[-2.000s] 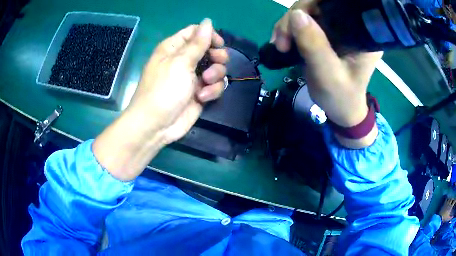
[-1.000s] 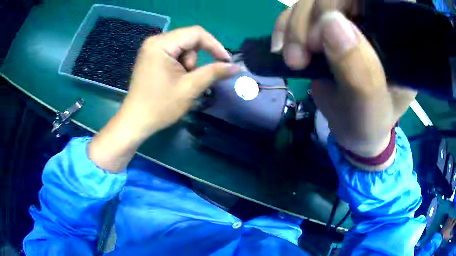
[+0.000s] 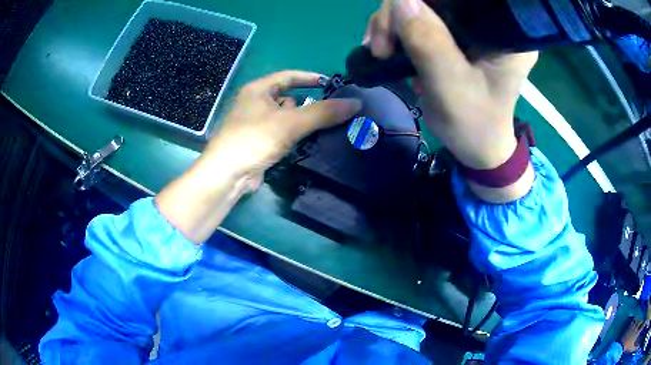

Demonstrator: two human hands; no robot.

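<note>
A black blower fan [image 3: 385, 107] with a round white-and-blue label and thin lead wires lies on the green bench, joined to a black housing [image 3: 327, 212] on its near side. My left hand [image 3: 275, 125] is on the fan's left side, thumb on the casing and index finger at its upper-left corner. My right hand [image 3: 457, 93] holds the black electric screwdriver [image 3: 492, 25]. The screwdriver's dark front end is just above that corner, beside my left fingertips. The bit and any screw there cannot be made out.
A clear box of tiny black screws [image 3: 171, 71] stands at the upper left. A silver clamp [image 3: 98, 162] sits at the bench edge. Another dark unit lies right of the fan, partly under my right arm. A black cable hangs over the near edge. Dark parts and a person's hand [image 3: 632, 333] show far right.
My left hand has gone from loosely curled above the fan to touching its upper-left corner and casing. The screwdriver's front end has moved left to that corner. The view has shifted somewhat.
</note>
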